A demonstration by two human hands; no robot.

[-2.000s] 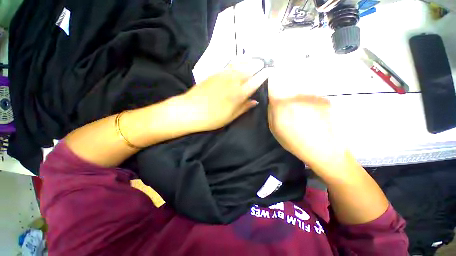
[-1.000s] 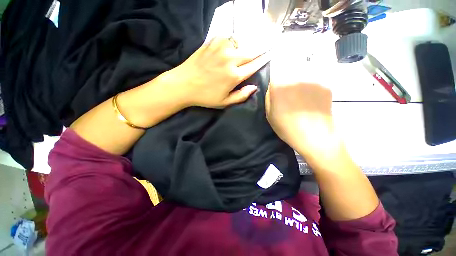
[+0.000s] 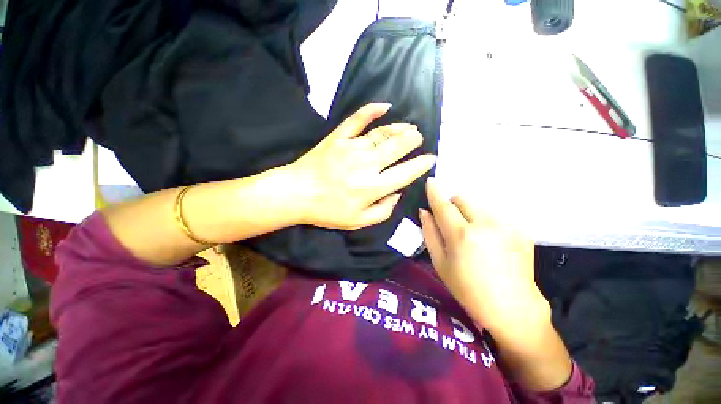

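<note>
A black garment covers the left of the white table and hangs over its front edge. Its smooth, shinier black panel lies flat, with its straight right edge running up to small metal parts at the top, blurred by glare. My left hand lies palm down on the panel, fingers apart. My right hand is at the cloth's right edge, fingertips touching it beside a white label; whether they pinch the cloth cannot be told. The machine head is mostly out of view.
A grey ribbed knob shows at the top. Red and silver snips and a black phone lie on the table at right. A marked strip runs along the front edge. A black cloth pile is below right.
Both hands have moved down from the needle area towards the lap. My left hand has spread over the panel. The smooth panel and its edge are now uncovered, and the machine head has mostly left the view.
</note>
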